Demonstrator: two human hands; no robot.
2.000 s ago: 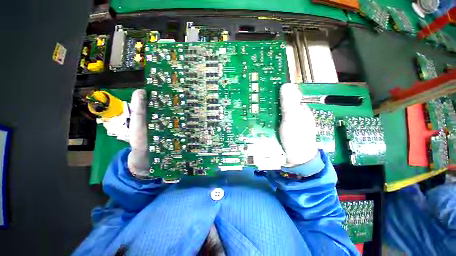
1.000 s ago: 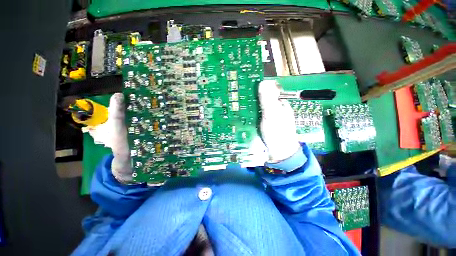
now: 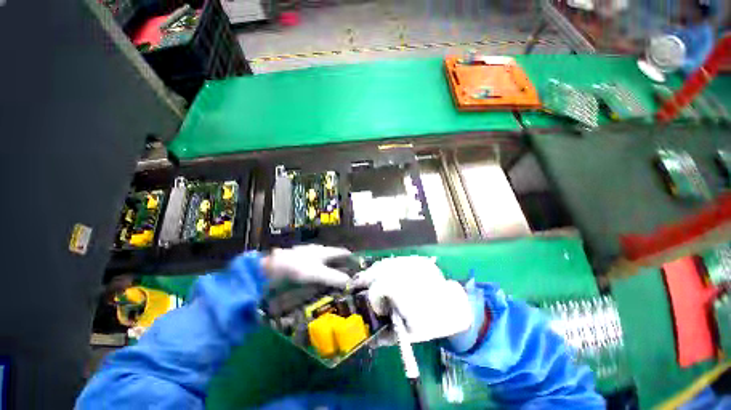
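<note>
A circuit board, component side up with yellow blocks (image 3: 341, 332), lies at an angle under my hands, over the green mat. Its upper part is hidden by them. My gloved left hand (image 3: 308, 265) reaches across its far edge, fingertips close to my right hand; its grip cannot be made out. My gloved right hand (image 3: 421, 298) covers the board's right side and holds a slim tool (image 3: 407, 355), metal with a black end, pointing towards me. Another board (image 3: 306, 200) sits in a black carrier ahead, beside an empty carrier section with cut-outs (image 3: 386, 200).
More seated boards (image 3: 200, 210) are at left. A yellow pot (image 3: 136, 306) and white cloth are near left. Conveyor rails (image 3: 461, 196) lie ahead. An orange fixture (image 3: 490, 84) is on the far mat. Boards (image 3: 589, 324) and a red-edged bar (image 3: 681, 232) are at right.
The board was held up flat, solder side showing; now a board is low, yellow blocks showing. My hands came together, and the tool points towards me. The view now takes in more of the far side.
</note>
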